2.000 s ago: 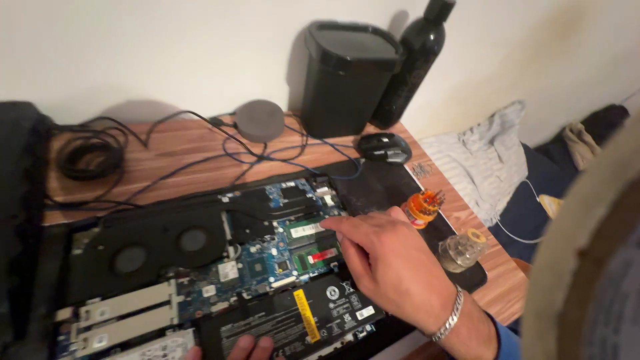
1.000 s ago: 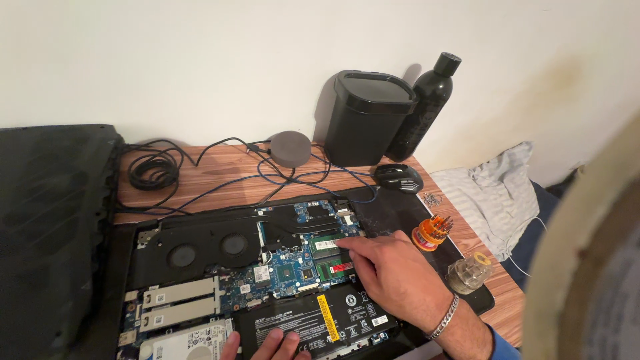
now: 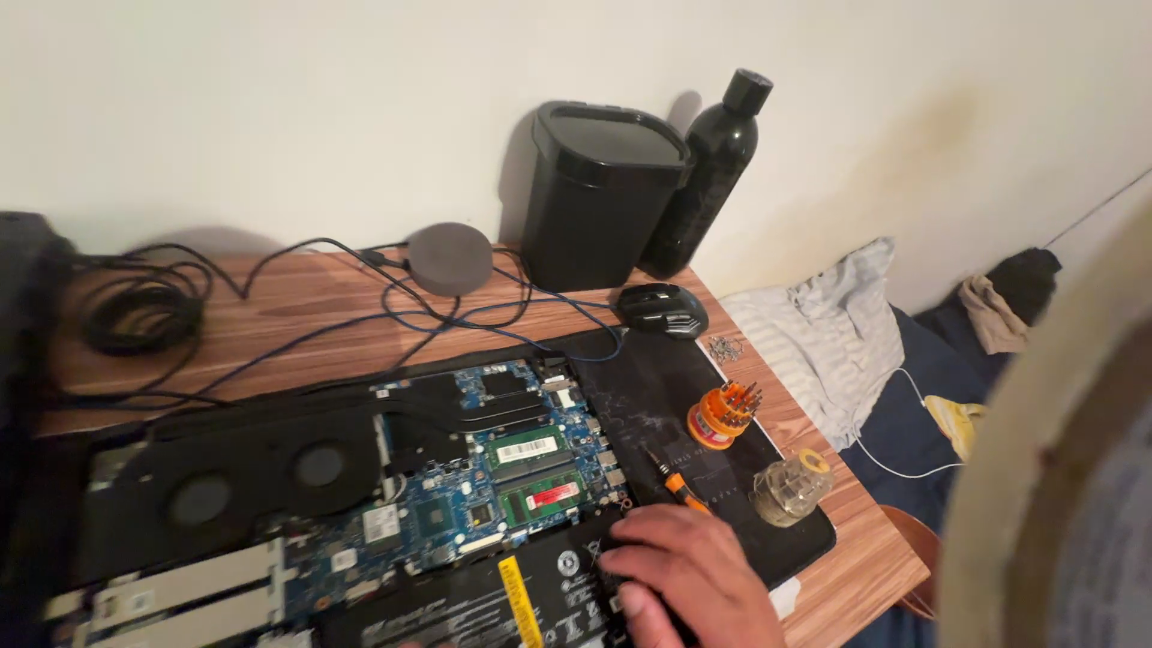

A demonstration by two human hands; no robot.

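An opened laptop base [image 3: 432, 486] shows its blue motherboard, two fans and two RAM modules. The upper module [image 3: 526, 447] bears a white label and the lower module [image 3: 551, 494] a red one; both lie in their slots. My right hand [image 3: 688, 571] rests at the right end of the black battery [image 3: 468, 603], fingers bent and apart, with nothing seen in its grip. An orange-handled screwdriver [image 3: 681, 486] lies just beyond it on the black mat. Of my left hand [image 3: 427, 645], only a fingertip shows at the bottom edge, so its hold is hidden.
On the mat [image 3: 630, 396] stand an orange bit holder [image 3: 720, 416] and a clear jar [image 3: 792, 490]. Small screws [image 3: 724, 348] and a black mouse [image 3: 663, 310] lie nearby. Tangled cables, a round grey device [image 3: 450, 259], a black bin [image 3: 603, 202] and a black bottle [image 3: 711, 180] are behind.
My right hand has moved from the RAM modules down to the right end of the battery. My left hand has mostly dropped out of view. The screwdriver now shows beyond my right hand.
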